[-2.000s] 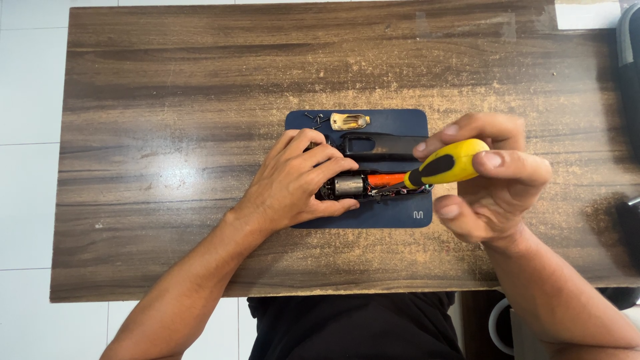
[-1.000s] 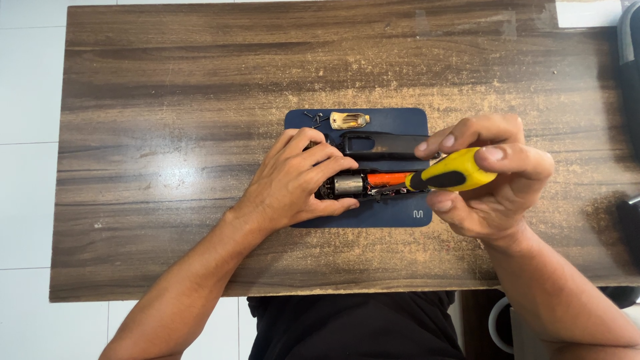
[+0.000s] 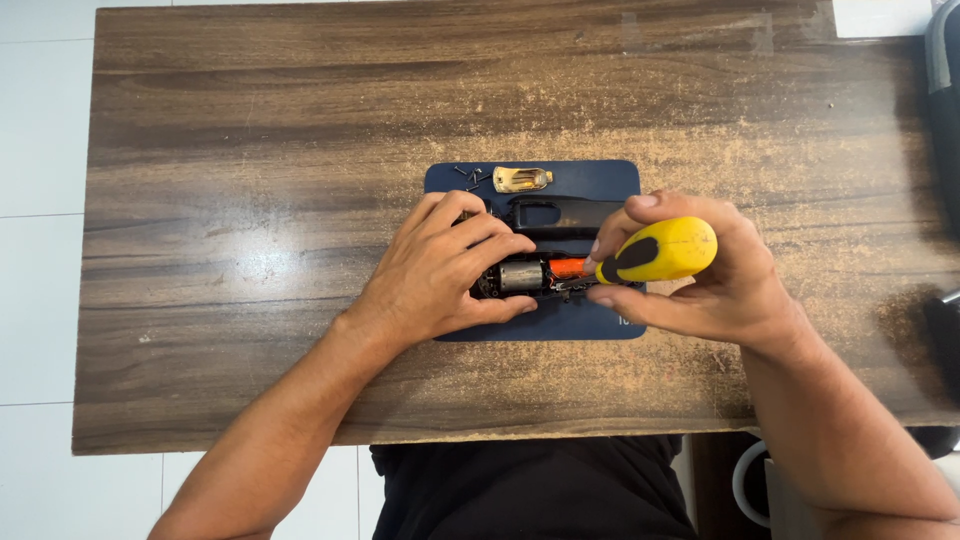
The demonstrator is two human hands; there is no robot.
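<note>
My left hand [image 3: 442, 266] grips the left end of an opened black device housing, its thumb along the near side. Inside the housing show a silver cylindrical motor [image 3: 520, 276] and an orange-wrapped battery [image 3: 568, 268]. My right hand [image 3: 705, 270] holds a screwdriver with a yellow and black handle [image 3: 660, 249], tilted with its shaft pointing left into the housing beside the battery; the exact tip contact is hard to tell. Just beyond lies a detached black plastic shell [image 3: 566, 216], partly behind my right fingers. All of this is on a dark blue mat [image 3: 525, 328].
Several small screws [image 3: 472, 177] and a gold-coloured cover piece [image 3: 519, 179] lie at the mat's far edge. The wooden tabletop [image 3: 247, 225] carries scattered light specks. A dark bag-like object [image 3: 946, 112] and a white sheet [image 3: 881, 16] are at the right.
The screwdriver in my right hand has changed its tilt, and its shaft now points left beside the battery. My left hand stays on the housing.
</note>
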